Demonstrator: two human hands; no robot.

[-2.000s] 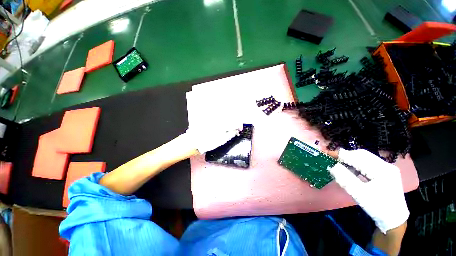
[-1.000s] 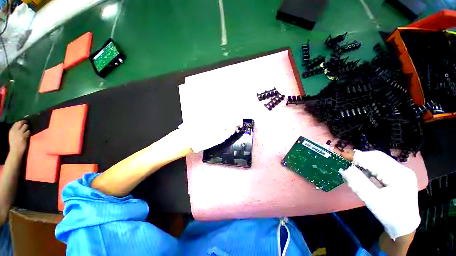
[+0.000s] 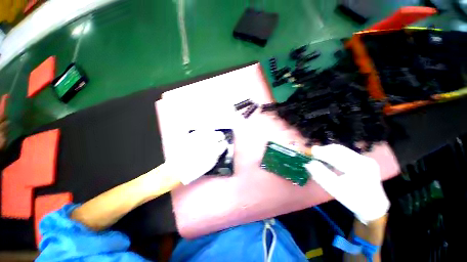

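Observation:
My left hand (image 3: 197,153), in a white glove, lies over a black housing (image 3: 224,168) on the pink foam mat (image 3: 215,212). Its fingers are closed at the housing's upper part and hide much of it. My right hand (image 3: 351,176), also gloved, holds a green circuit board (image 3: 285,165) by its right edge, tilted over the mat to the right of the housing. The board has a white label along its top edge. Two small black comb-like pieces (image 3: 247,108) lie on the mat above. The picture is blurred.
A large heap of black comb-like pieces (image 3: 327,112) covers the mat's right side, beside an orange parts box (image 3: 371,77). Orange-red foam pads (image 3: 41,156) lie left. A part-assembled unit (image 3: 69,83) and a closed black case (image 3: 256,25) sit on the green belt.
The view has swung right, so the scene sits further left in the picture. My left hand covers more of the housing. My right hand still holds the board.

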